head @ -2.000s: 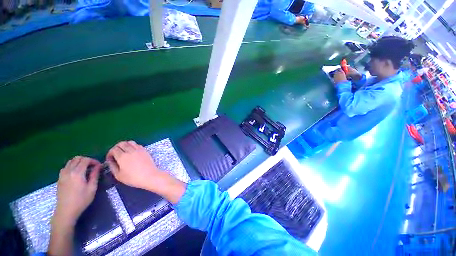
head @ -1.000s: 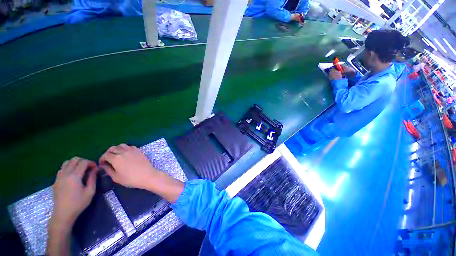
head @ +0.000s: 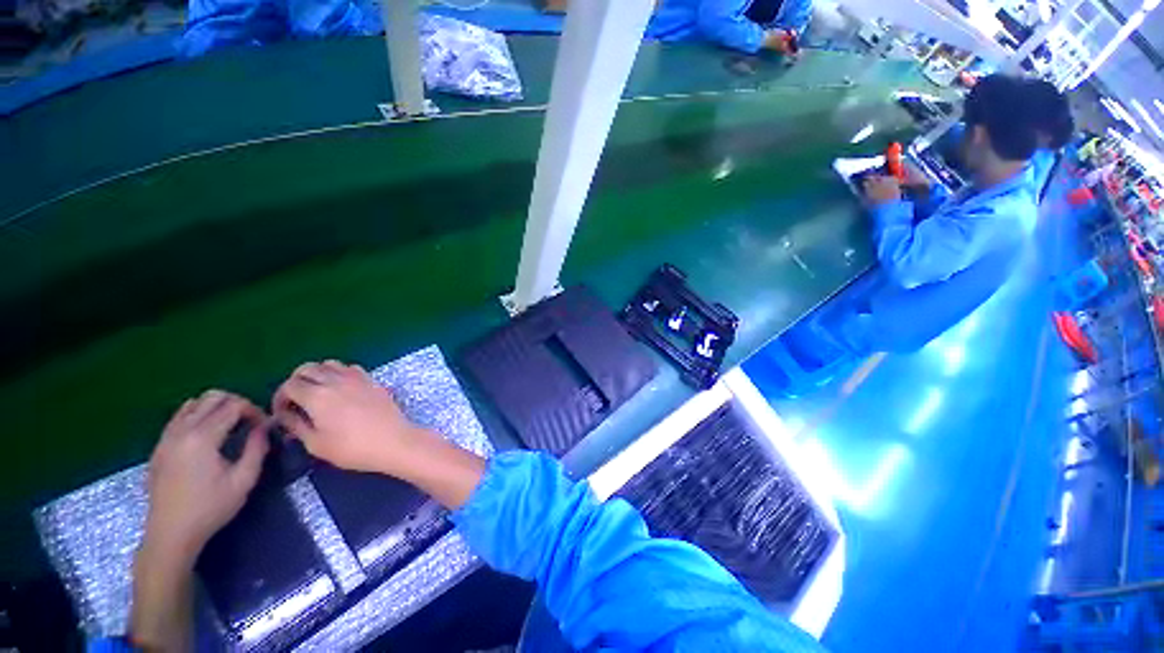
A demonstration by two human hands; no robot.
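A black slotted panel (head: 383, 520) lies on a silvery textured protective sheet (head: 96, 542) at the lower left. The pale sheet shows through its long slot. My left hand (head: 204, 472) and my right hand (head: 338, 411) meet at the panel's far edge, fingertips bent and nearly touching. The fingers appear to pinch something small and dark there, but it is too hidden to name. My left palm rests over the panel's left side.
A ribbed black panel (head: 558, 367) and a black bracket frame (head: 680, 324) lie to the right, by a white post (head: 574, 166). A white tray (head: 827, 600) holds wrapped dark panels (head: 734, 498). A clear bag (head: 469, 60) lies beyond. A person (head: 957, 242) works at right.
The view has shifted slightly. My fingers have moved a little at the panel's far edge, and my left hand's fingers are more bent. The panel has stayed on its sheet.
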